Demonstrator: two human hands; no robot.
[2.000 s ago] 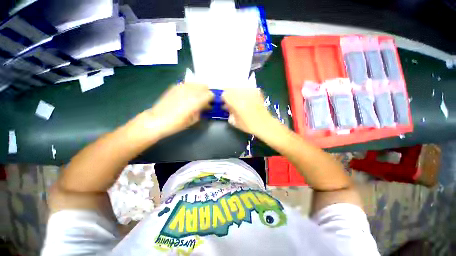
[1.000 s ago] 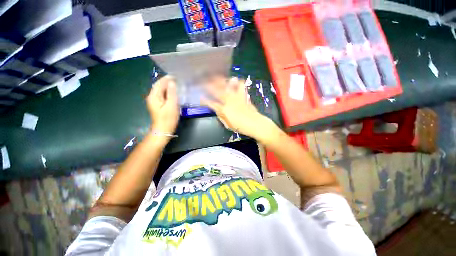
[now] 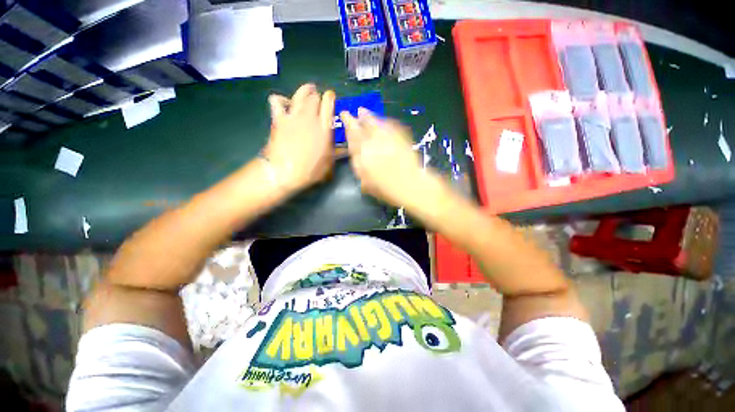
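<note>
A small blue carton (image 3: 369, 105) lies on the green bench between my hands, its blue face up and its lid down. My left hand (image 3: 301, 141) grips its left side. My right hand (image 3: 382, 154) is slightly blurred, with its fingertips pressed on the carton's lower right part. My palms and fingers hide much of the carton. Two finished cartons (image 3: 411, 36) with red pictures stand behind it. The red tray (image 3: 492, 72) at the right holds several grey bagged units (image 3: 596, 145), and a white paper piece (image 3: 508, 151) lies in a pocket without a unit.
Open white-and-blue cartons (image 3: 230, 44) are stacked at the left. White paper scraps (image 3: 69, 161) and trim slivers lie on the green bench (image 3: 185, 165). A red stool (image 3: 637, 241) stands below the bench at the right. Part of another red tray (image 3: 453, 259) shows near my lap.
The raised pale flap is folded down, and the carton now shows a blue top. My left hand has moved onto the carton's side. The white paper in the tray pocket appeared after the earliest frame.
</note>
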